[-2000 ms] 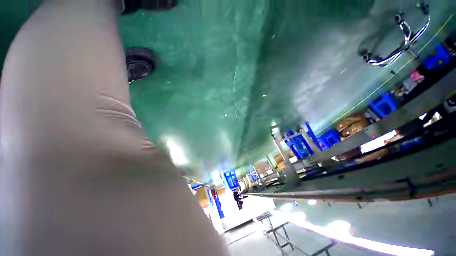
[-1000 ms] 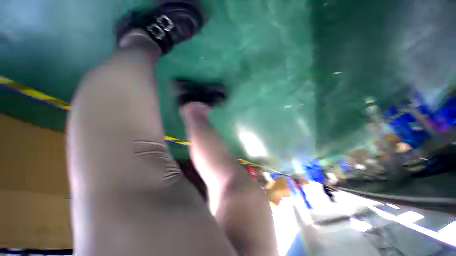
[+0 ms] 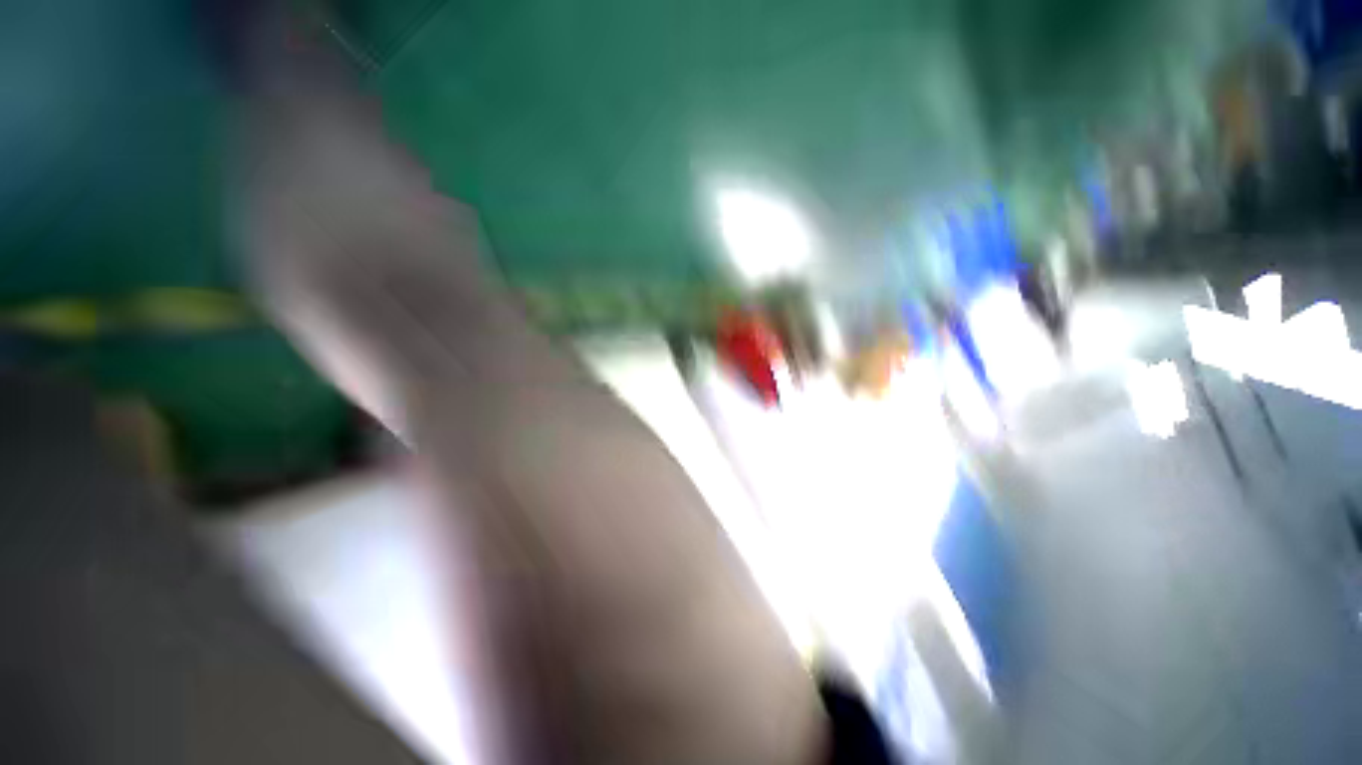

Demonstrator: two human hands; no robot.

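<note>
The frame is strongly blurred and tilted. No hand can be made out in it, and no held object shows. A pale beige, leg-like shape (image 3: 553, 508) runs from the upper left down to the bottom middle, nearest in front of me. Its outline is smeared. A small black patch (image 3: 854, 728) lies at its lower right end; I cannot tell what it is.
Green floor (image 3: 598, 135) with a blurred yellow tape line (image 3: 179, 310) at left. A dark grey surface (image 3: 135, 598) fills the lower left. Blurred red (image 3: 750, 351) and blue (image 3: 978, 239) things stand further off. Bright ceiling lights (image 3: 1270, 336) show at right.
The view has swung. The two black shoes seen before are no longer distinct. The leg-like shape now slants across the middle, and the far room has shifted upward. Blur has increased.
</note>
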